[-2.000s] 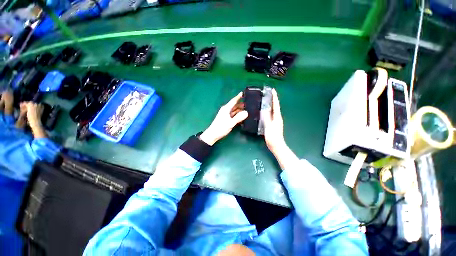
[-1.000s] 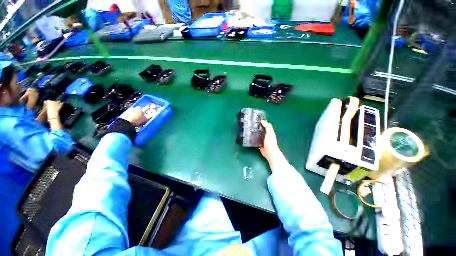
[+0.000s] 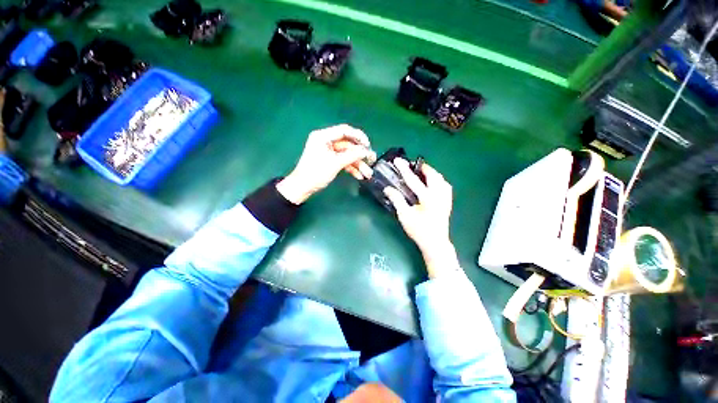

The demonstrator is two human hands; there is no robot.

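A black palm-sized unit (image 3: pixel 391 179) is held a little above the green bench in front of me. My right hand (image 3: pixel 423 206) grips it from the right, with fingers over its top face. My left hand (image 3: pixel 331 161) is at the unit's upper left edge with thumb and fingertips pinched together. Something small shows at the left fingertips, too small to name. The blue parts bin (image 3: pixel 206 110) stands to the left and holds many thin silvery pieces.
Open black units (image 3: pixel 421 83) stand in pairs along the back of the bench (image 3: pixel 260 157). More black cases (image 3: pixel 79 106) lie beyond the bin. A white tape dispenser (image 3: pixel 529 216), tape rolls (image 3: pixel 652 260) and a white power strip (image 3: pixel 584 354) are at the right.
My left hand has come back from the blue bin to the unit. The unit is tilted differently in my right hand. The camera view has turned downward.
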